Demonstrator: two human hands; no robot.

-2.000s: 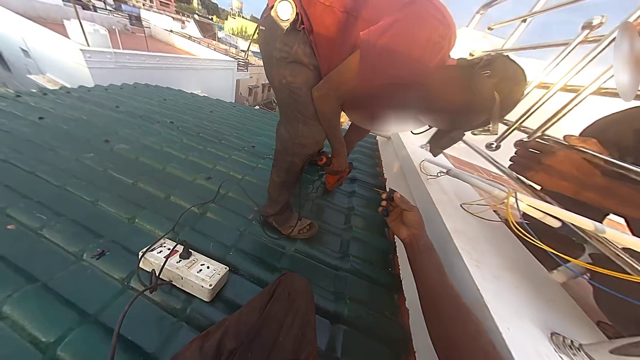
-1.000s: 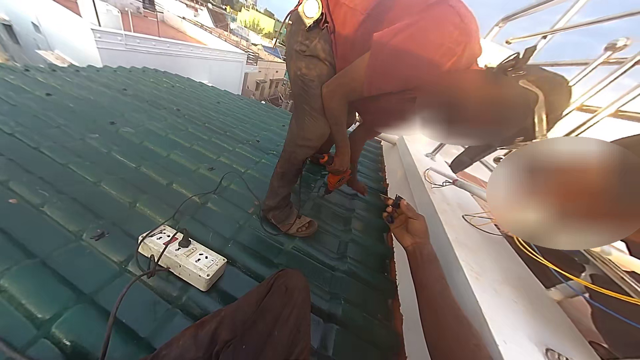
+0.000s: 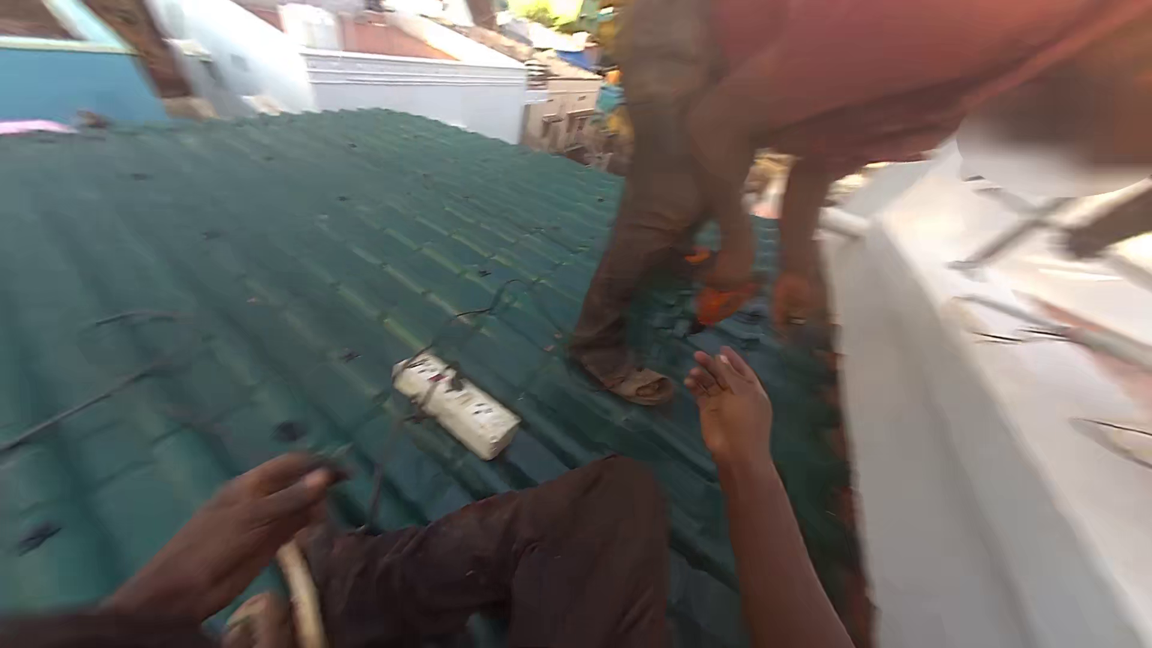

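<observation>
My left hand [image 3: 247, 522], blurred at the lower left, pinches a small dark object [image 3: 331, 466], perhaps a screw, between thumb and fingers. My right hand [image 3: 733, 400] is raised over the green tile-profile roof sheet [image 3: 378, 243], fingers extended and nothing visible in it. Just beyond it, a co-worker in a red shirt [image 3: 837, 81] bends down with an orange power tool [image 3: 723, 304] in one hand near the roof's edge. That person's other hand [image 3: 796, 301] is low beside the tool. A white extension socket box [image 3: 456, 405] with a plug and cord lies between my hands.
A white parapet wall [image 3: 927, 432] runs along the roof's right edge, with metal bars [image 3: 1017, 234] beyond it. The co-worker's sandalled foot [image 3: 641, 385] stands ahead of my knee [image 3: 594, 522]. A dark cable [image 3: 81, 409] crosses the sheet at left. Neighbouring buildings [image 3: 414, 85] stand behind.
My left hand has come into view at the lower left. My right hand held a small dark object before; its fingers are now extended without it. The view has swung left.
</observation>
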